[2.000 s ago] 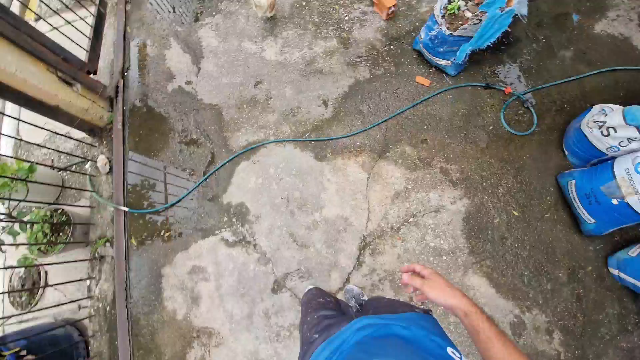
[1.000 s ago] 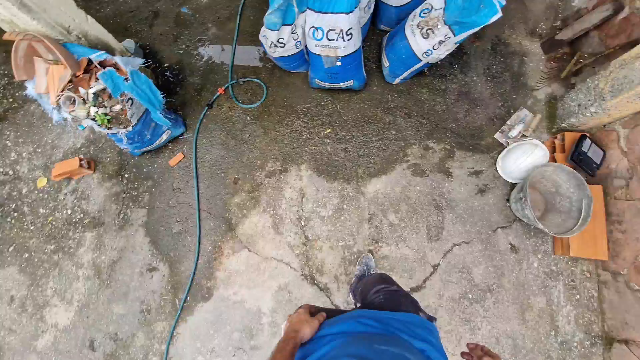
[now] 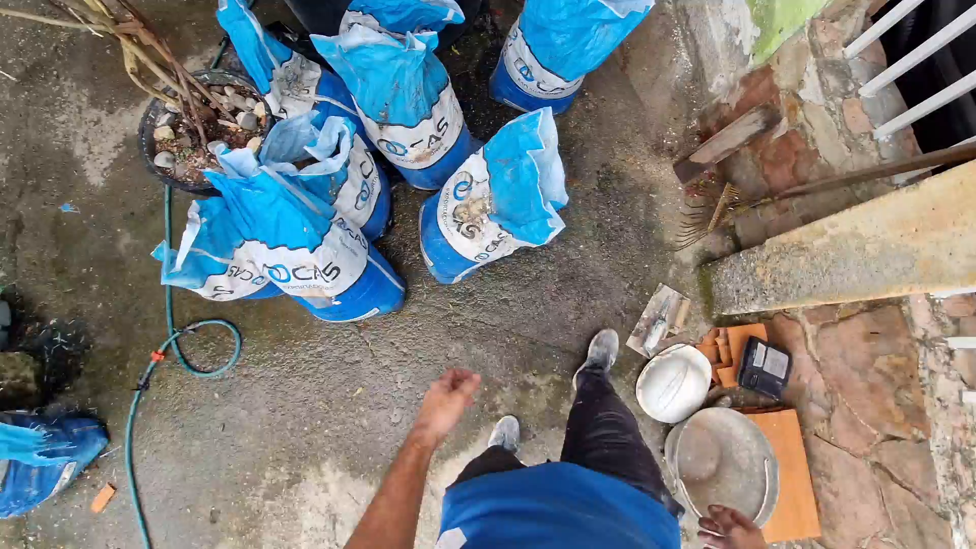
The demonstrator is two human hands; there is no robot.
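My left hand [image 3: 450,400] hangs over the wet concrete with its fingers loosely curled; it touches no object that I can see. At the lower right, my right hand [image 3: 724,528] is above or beside the near rim of a worn bucket [image 3: 736,431]; whether it touches the bucket cannot be told, and nothing is seen in it. Beyond the bucket lie a white hard hat or bowl-like shell [image 3: 674,383], a plastering float [image 3: 657,320], a dark case [image 3: 765,367] and orange hollow bricks [image 3: 732,347].
Several blue and white sacks [image 3: 335,267] stand ahead, beside a potted plant [image 3: 206,130]. A green hose [image 3: 169,335] runs down the left. At the right are a concrete post [image 3: 839,240], a rake [image 3: 713,213], a wood piece [image 3: 724,145] and white bars [image 3: 915,49].
The view has swung to the right, toward the sacks and bucket. My left hand, close against my body a second ago, now reaches out ahead. My right hand has come further into view, by the bucket.
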